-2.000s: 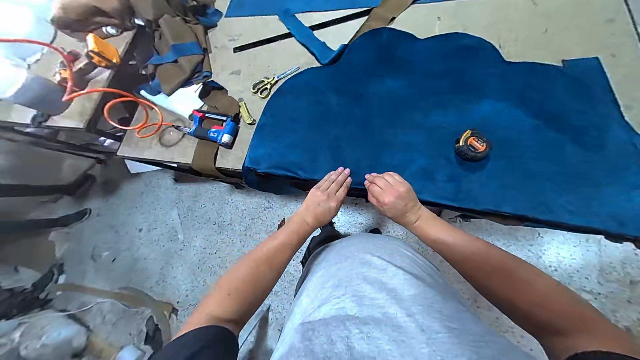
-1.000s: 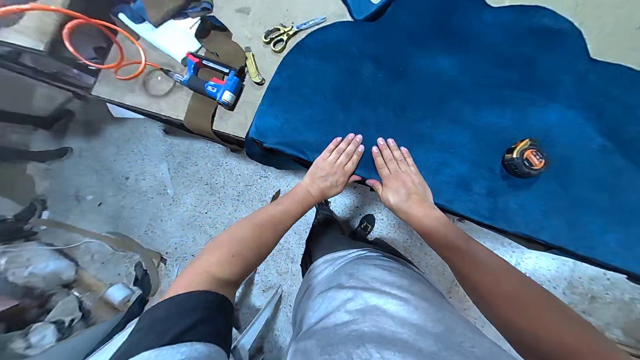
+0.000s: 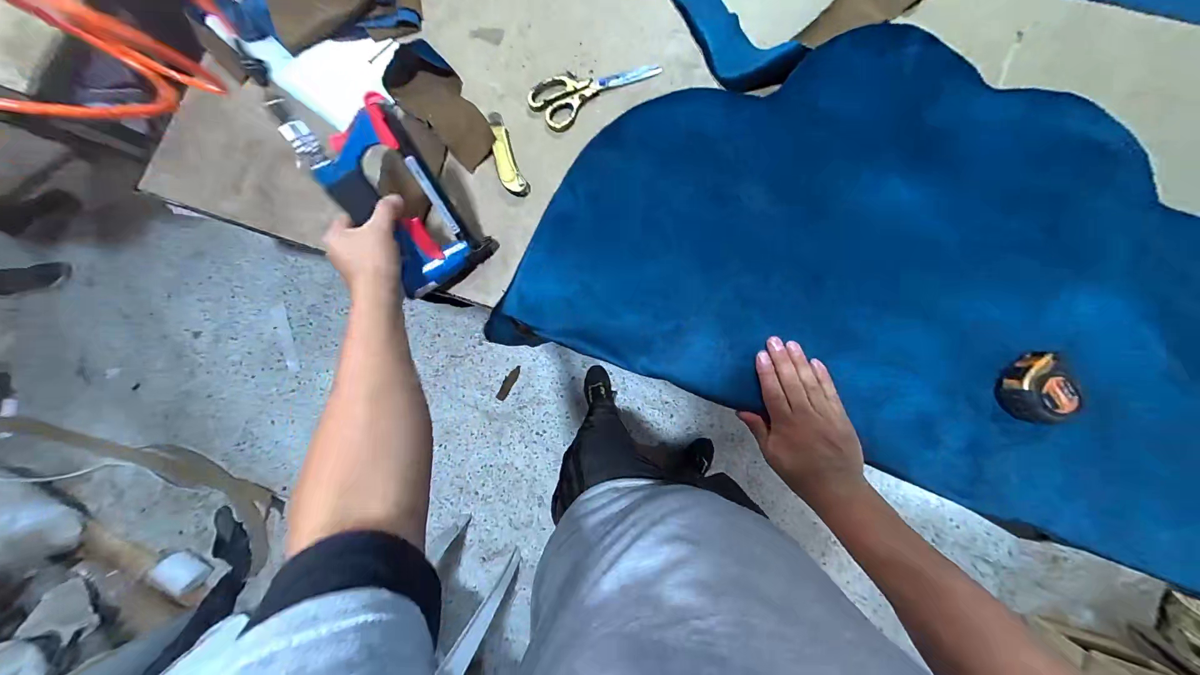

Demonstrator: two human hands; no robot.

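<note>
My left hand point(image 3: 367, 242) grips the handle of a blue and red pneumatic staple gun point(image 3: 436, 211), whose nose is over the table's edge. My right hand point(image 3: 808, 412) holds nothing; it lies palm down, thumb apart, on the near edge of a blue fabric-covered panel point(image 3: 806, 225) with a scalloped far edge. A black and orange tape measure point(image 3: 1039, 387) rests on the panel, right of that hand. Left of the panel lie gold-handled scissors point(image 3: 583, 94) and a yellow utility knife point(image 3: 508, 157).
An orange air hose point(image 3: 122, 70) is at the upper left. Brown and blue fabric scraps point(image 3: 450, 117) lie on the table point(image 3: 234, 178) beside the staple gun. A narrow blue padded piece point(image 3: 741, 52) touches the panel's far side. Debris point(image 3: 122, 572) sits at the lower left.
My left hand has left the panel's edge, moved left and taken hold of the staple gun, which lay on the table earlier. My right hand is still on the panel. The view has shifted.
</note>
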